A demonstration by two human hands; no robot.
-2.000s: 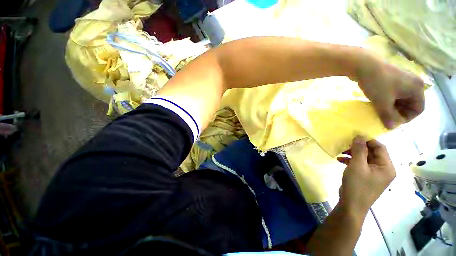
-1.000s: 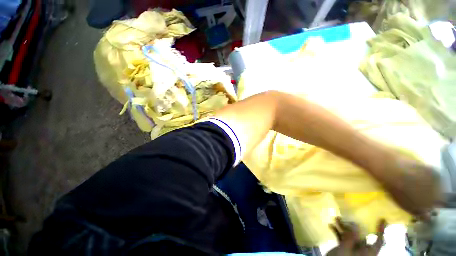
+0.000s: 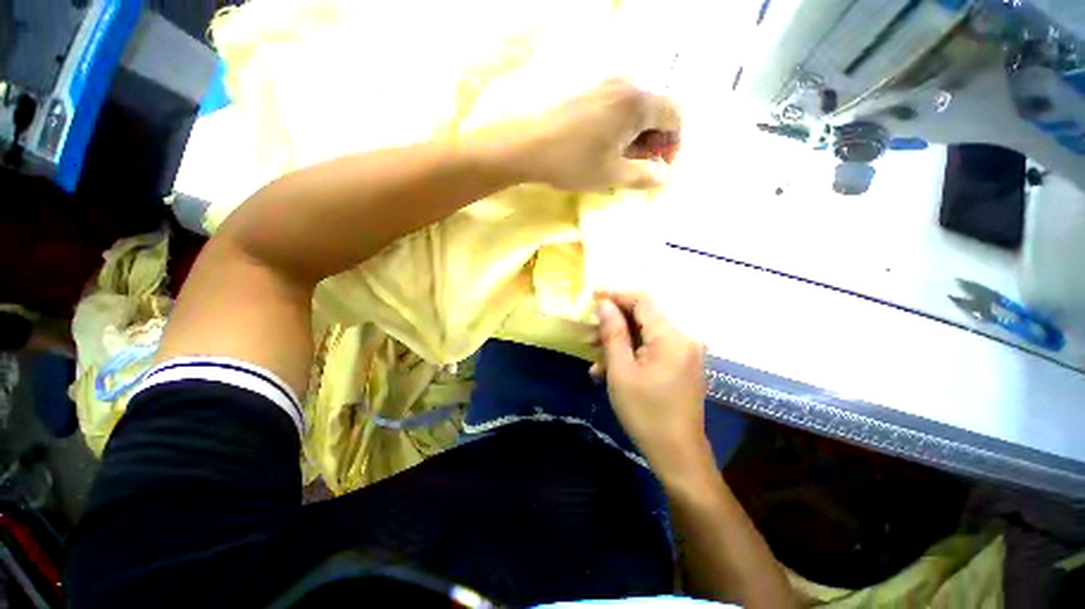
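Observation:
A yellow garment piece (image 3: 446, 280) lies gathered and folded on the white table, its front part hanging over the edge. Its upper part is washed out by glare. My left hand (image 3: 625, 137) is at the far right end of the cloth, fingers curled on its edge. My right hand (image 3: 643, 345) is nearer to me, just below it, pinching the cloth's near right edge between thumb and finger. Both hands are left of the sewing machine (image 3: 857, 71), whose needle area stands apart from the cloth.
Blue-handled snips (image 3: 1011, 315) and a flat black rectangle (image 3: 984, 194) lie on the table at right. A grey ruled strip (image 3: 833, 416) runs along the front edge. Yellow bundles (image 3: 357, 410) with blue ties are low at left. Dark blue cloth (image 3: 535, 387) is below the table edge.
The view has swung right, bringing the machine, snips and black rectangle into clear view. Both hands have come closer together at the cloth's edge, and the cloth is more bunched.

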